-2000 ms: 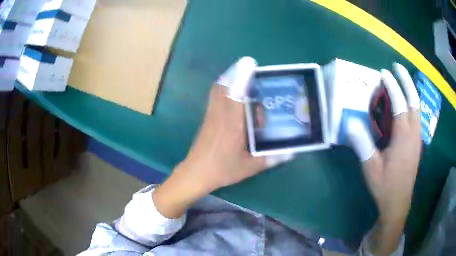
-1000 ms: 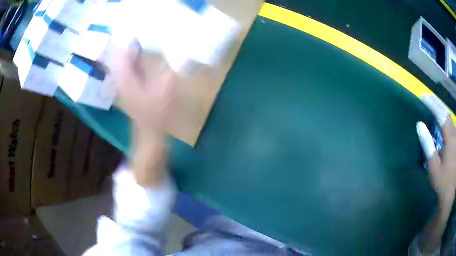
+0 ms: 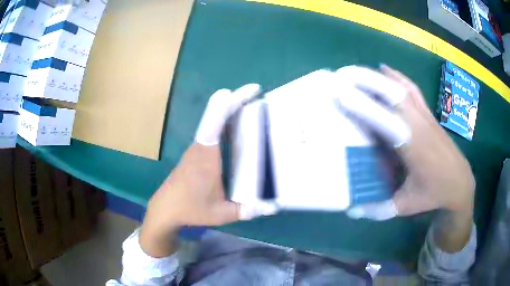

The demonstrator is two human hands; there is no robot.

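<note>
My left hand [image 3: 190,173], with white finger cots, grips a white box base [image 3: 248,153] from its left side; its inside is turned away from view. My right hand [image 3: 422,151], also with white cots, holds a white and blue box lid [image 3: 313,145] from the right. Lid and base are side by side at the middle of the view, with a dark gap between them, both blurred. A blue GPS booklet pile [image 3: 459,101] lies on the green mat to the right of my right hand.
Finished white and blue boxes [image 3: 57,81] stand in rows at the far left beside a tan cardboard sheet [image 3: 131,72]. Open boxes [image 3: 452,18] lie beyond the yellow line [image 3: 391,36] at upper right. Brown cartons [image 3: 42,209] are at lower left. Greyish film [image 3: 496,223] is at the right edge.
My left hand has come back from the finished boxes and now grips a box base. My right hand has moved from the booklets to the middle and now holds a lid.
</note>
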